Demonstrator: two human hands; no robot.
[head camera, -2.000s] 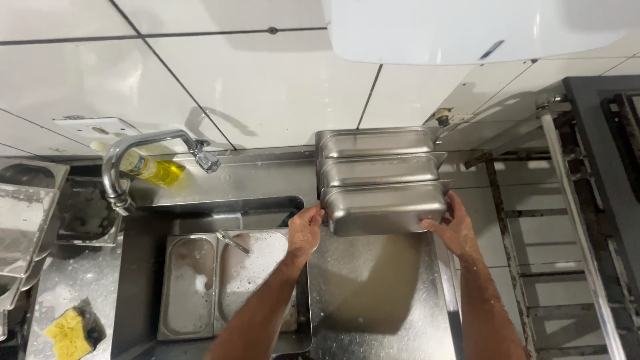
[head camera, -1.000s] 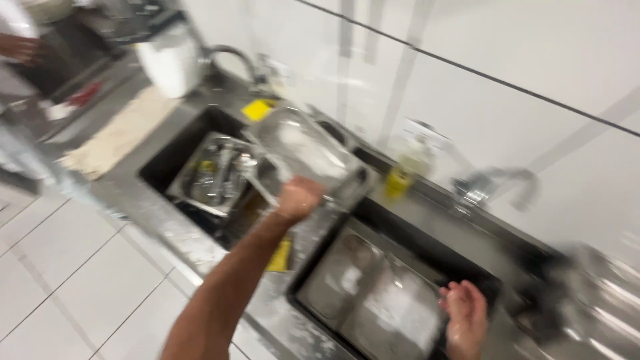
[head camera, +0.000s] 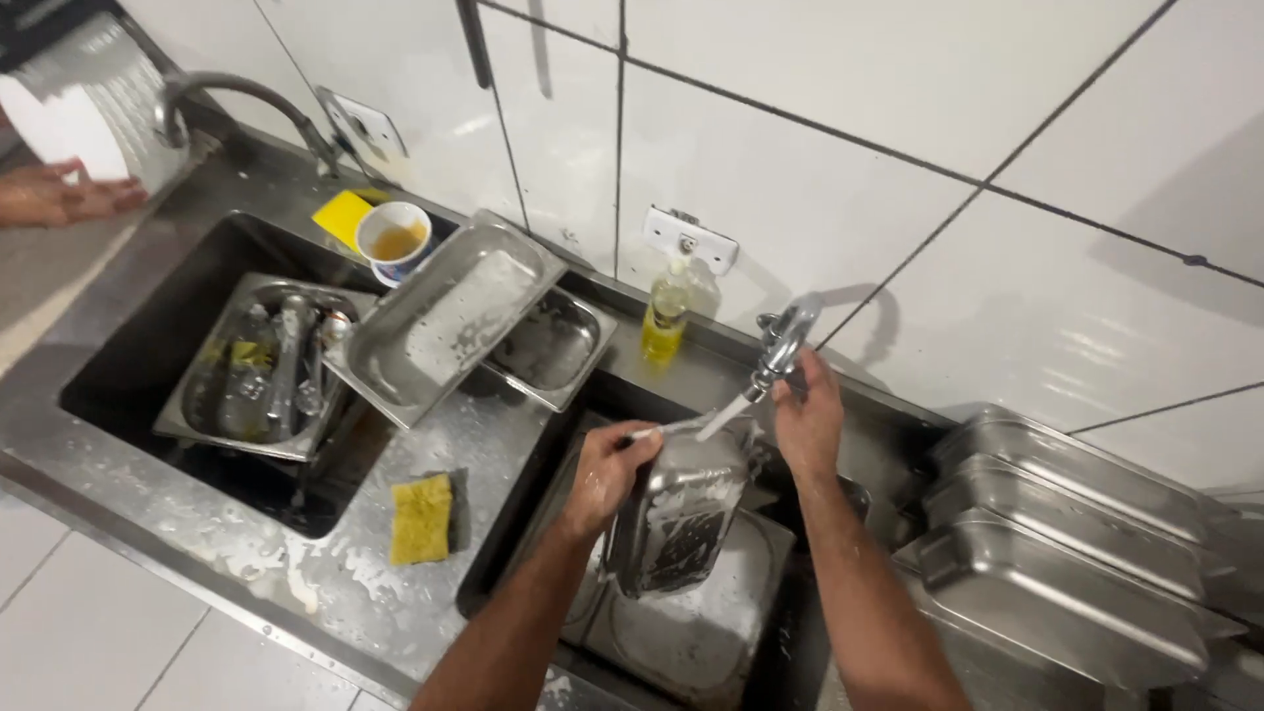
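Observation:
My left hand (head camera: 610, 472) grips the rim of a small steel food pan (head camera: 691, 513), tilted over the right sink with suds on its surface. Water runs from the chrome faucet (head camera: 785, 341) onto the pan's upper end. My right hand (head camera: 810, 420) is raised at the faucet, its fingers at or just behind the spout; whether they touch it is hard to tell. Below the held pan, more steel pans (head camera: 691, 632) lie in the sink. A yellow sponge (head camera: 422, 519) rests on the wet steel counter left of this sink.
Upturned steel pans (head camera: 1066, 583) stand at the right. Other pans (head camera: 474, 316) overlap between the sinks, near a white tub (head camera: 393, 237) and a yellow soap bottle (head camera: 668, 311). The left sink holds a pan of utensils (head camera: 276, 365). Another person's hand (head camera: 74, 193) is beside a white container (head camera: 89, 118).
My left hand, over the stacked pans a second ago, now holds a small pan above the right sink. My right hand has come to the faucet, and water now runs. The view has swung.

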